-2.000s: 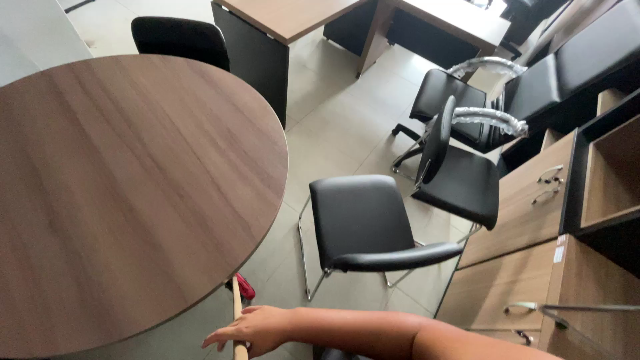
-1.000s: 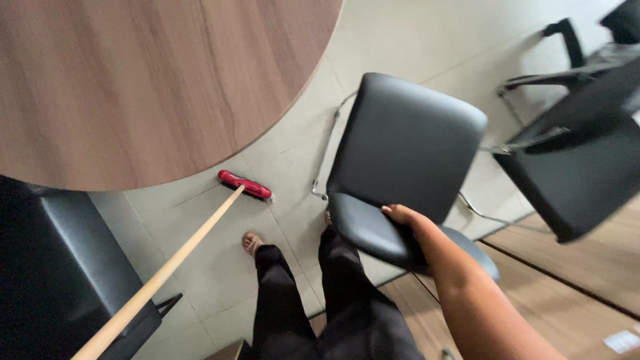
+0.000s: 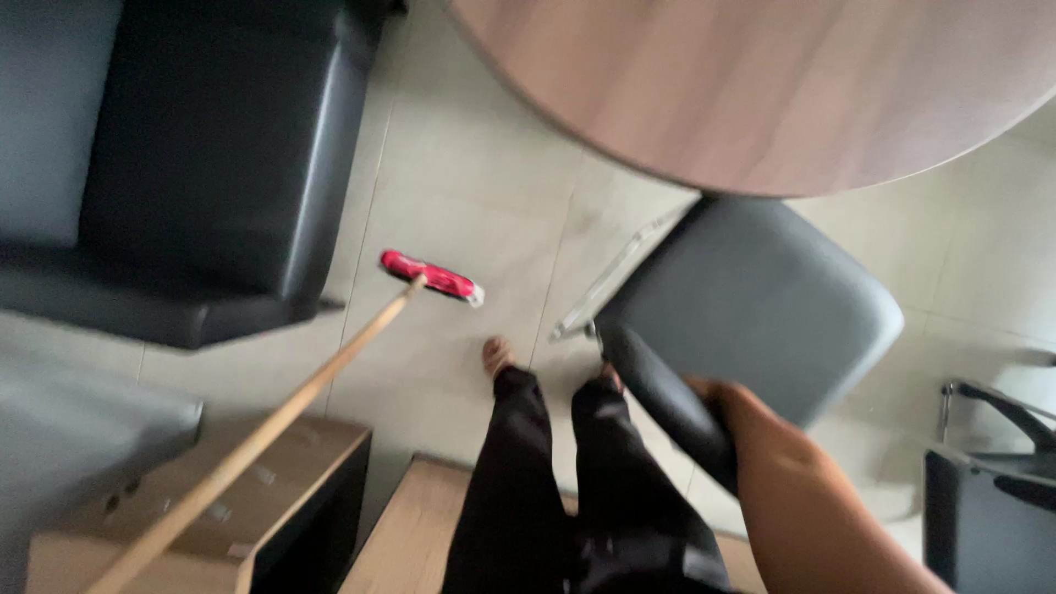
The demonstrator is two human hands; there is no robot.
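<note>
My right hand (image 3: pixel 708 388) grips the top of the backrest of a black cushioned chair (image 3: pixel 759 297), its fingers mostly hidden behind the backrest. The chair's front edge meets the rim of the round wood-grain table (image 3: pixel 742 157), and its metal leg frame shows at the left. A broom with a red head (image 3: pixel 431 276) rests on the tiled floor, left of my feet. Its pale wooden handle (image 3: pixel 289 412) slants down to the lower left and out of view. My left hand is outside the picture.
A black leather sofa or armchair (image 3: pixel 318 157) stands at the upper left. Below it are a wooden cabinet (image 3: pixel 305 462) with a dark open side and a grey surface. Another black chair (image 3: pixel 982 511) is at the lower right. Wooden furniture (image 3: pixel 421 503) lies behind my legs.
My right hand went from the broom handle to the chair's backrest. The chair, apart from the table one second ago, now meets its edge. The view has swung strongly.
</note>
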